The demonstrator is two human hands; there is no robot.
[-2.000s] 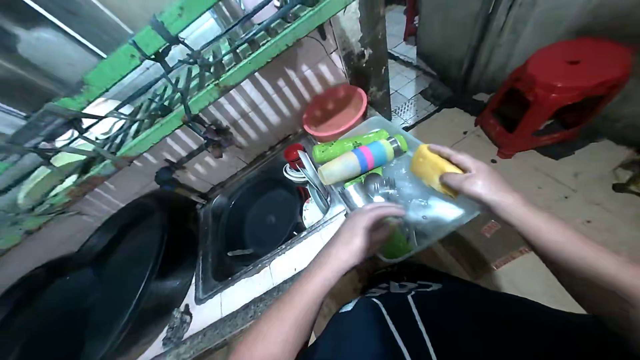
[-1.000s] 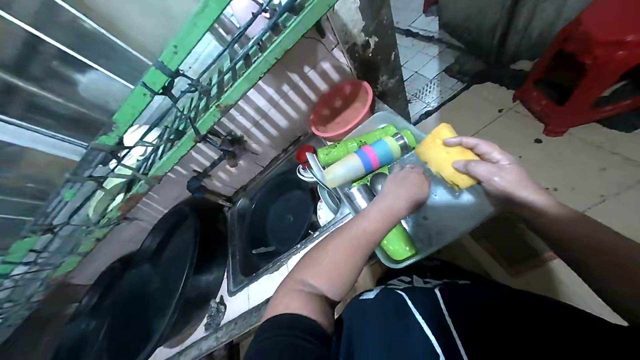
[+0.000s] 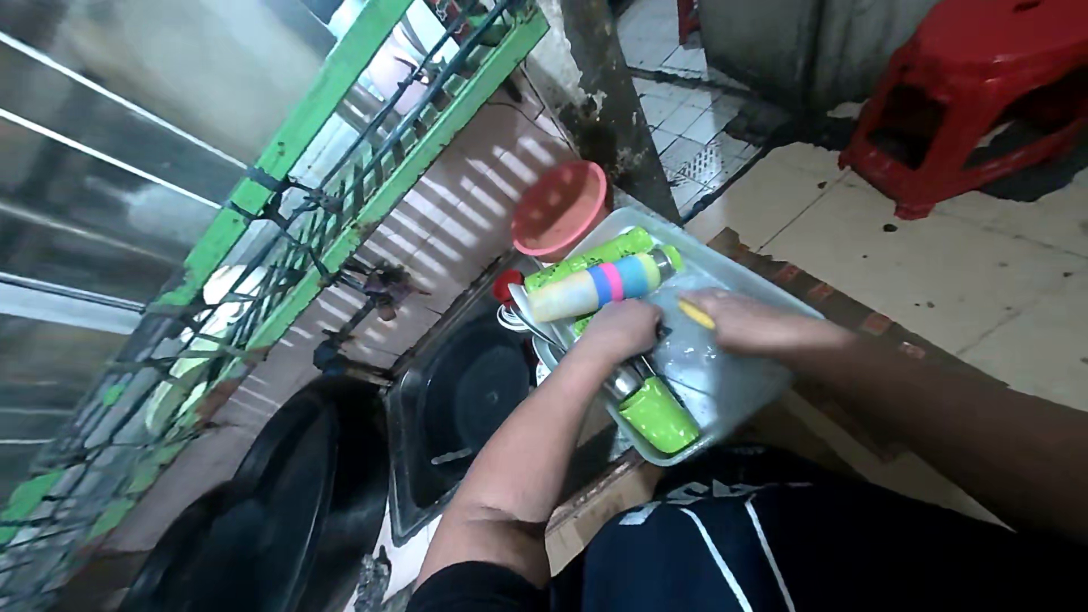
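A translucent plastic tray (image 3: 756,289) lies in front of me with tumblers and cutlery in it. My right hand (image 3: 739,319) is shut on a yellow sponge (image 3: 697,314), low over the middle of the tray. My left hand (image 3: 622,330) is closed among the cutlery; whether it grips a piece is hidden. Beyond it lies a stack of coloured cups (image 3: 595,287), beside a green patterned tumbler (image 3: 595,257). Nearer me is a green cup (image 3: 659,416), with metal utensils (image 3: 629,378) between it and my left hand.
Left of the tray is a sink (image 3: 408,459) with a black basin (image 3: 480,395) in it. A red plastic bowl (image 3: 561,212) stands behind the tray. Large black tubs (image 3: 289,484) and a green rack (image 3: 442,127) are at the left, a red stool (image 3: 926,102) at the upper right.
My right hand has lowered the yellow sponge into the tray, nearer my left hand. Two seconds ago my left hand was open near the tray's edge; now it is closed among the cutlery.
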